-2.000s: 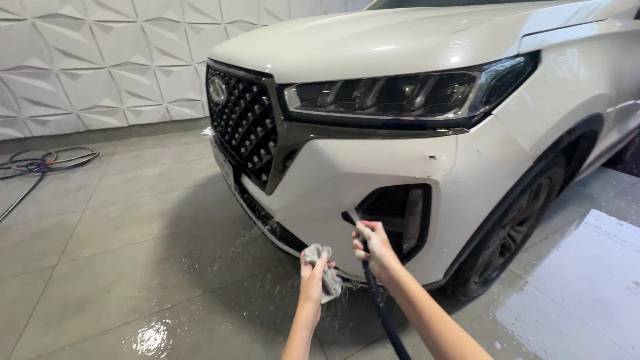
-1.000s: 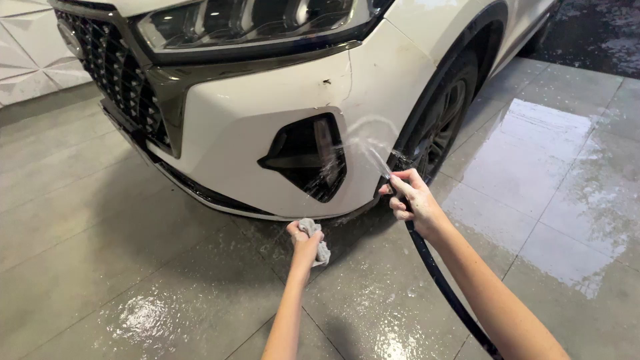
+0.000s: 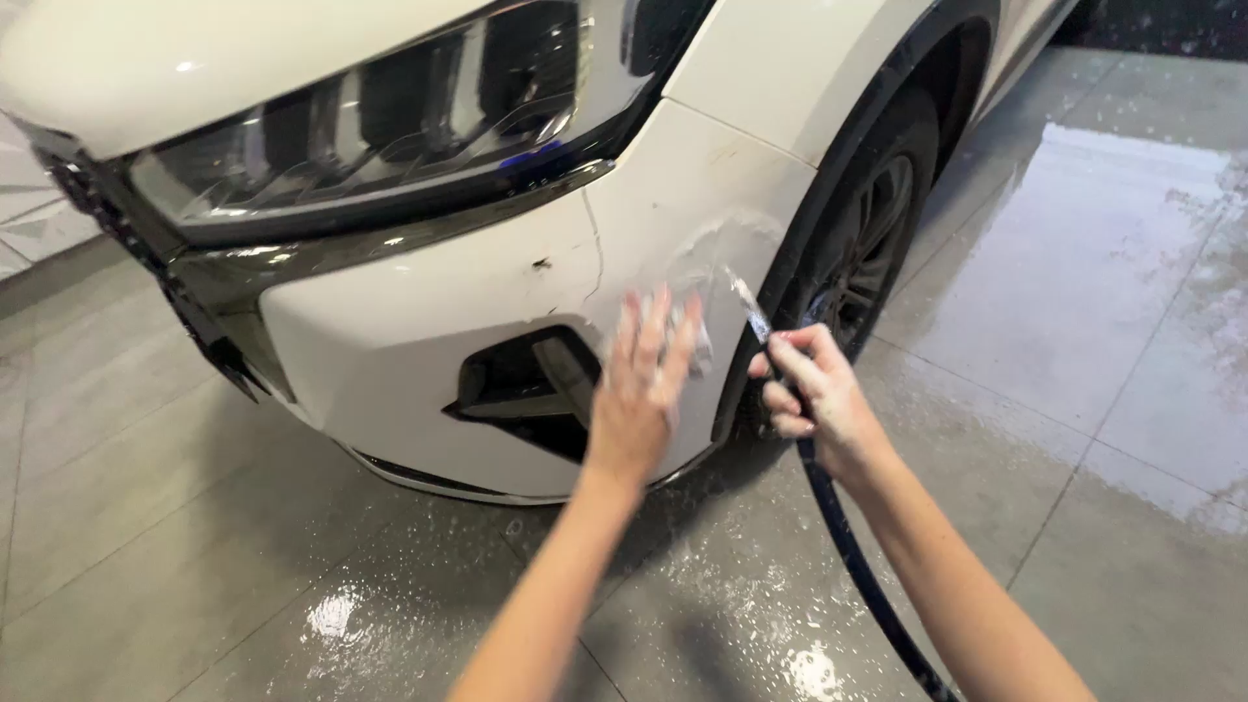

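Note:
My left hand (image 3: 639, 385) presses a light grey cloth (image 3: 700, 341) flat against the white front bumper (image 3: 409, 331) of a car, just right of the black fog lamp recess (image 3: 531, 385). Its fingers point up and lie over the cloth. In my right hand (image 3: 814, 390) is a black hose (image 3: 848, 546), gripped near its end in front of the wheel (image 3: 868, 244). Water leaves the hose end and spreads on the bumper corner beside the wheel arch. A dark chip and a thin crack mark the bumper below the headlight (image 3: 370, 117).
Wet grey floor tiles (image 3: 994, 468) lie around the car, with splashes and bright reflections. The hose trails down to the bottom edge of the view. At the far left stands a white patterned wall panel (image 3: 39, 210).
My left hand has moved up with the cloth from below the bumper's lower edge onto its painted face. My right hand still holds the running hose. The view is closer to the bumper.

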